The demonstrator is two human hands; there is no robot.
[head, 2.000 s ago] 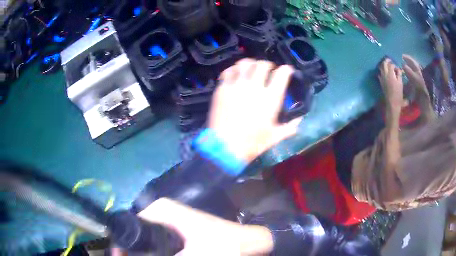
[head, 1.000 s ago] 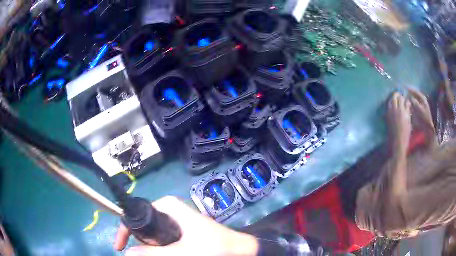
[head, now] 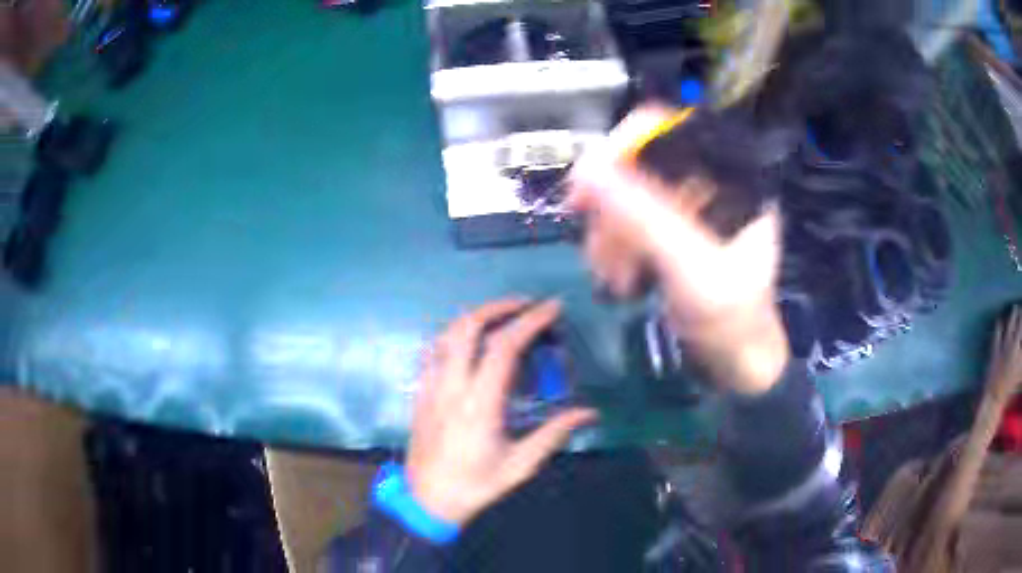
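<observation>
My left hand (head: 476,409), with a blue wristband, rests at the bench's front edge with its fingers and thumb around a black housing (head: 549,375). A shiny blue part shows inside the housing. My right hand (head: 700,263) is blurred, up and to the right of it, closed around a dark electric screwdriver (head: 717,151) with a yellow band. The driver is beside the white screw feeder (head: 532,129); its tip cannot be made out.
Stocked black housings (head: 863,213) stand at right beyond my right hand. Small black units (head: 50,202) lie at far left on the green mat (head: 247,224). Cartons (head: 43,481) are below the front edge. Another worker's arm (head: 969,448) is at lower right.
The view has swung left, so feeder and housings sit further right. My left hand, out of view a second ago, is back at a housing. My right hand has raised the driver to the feeder.
</observation>
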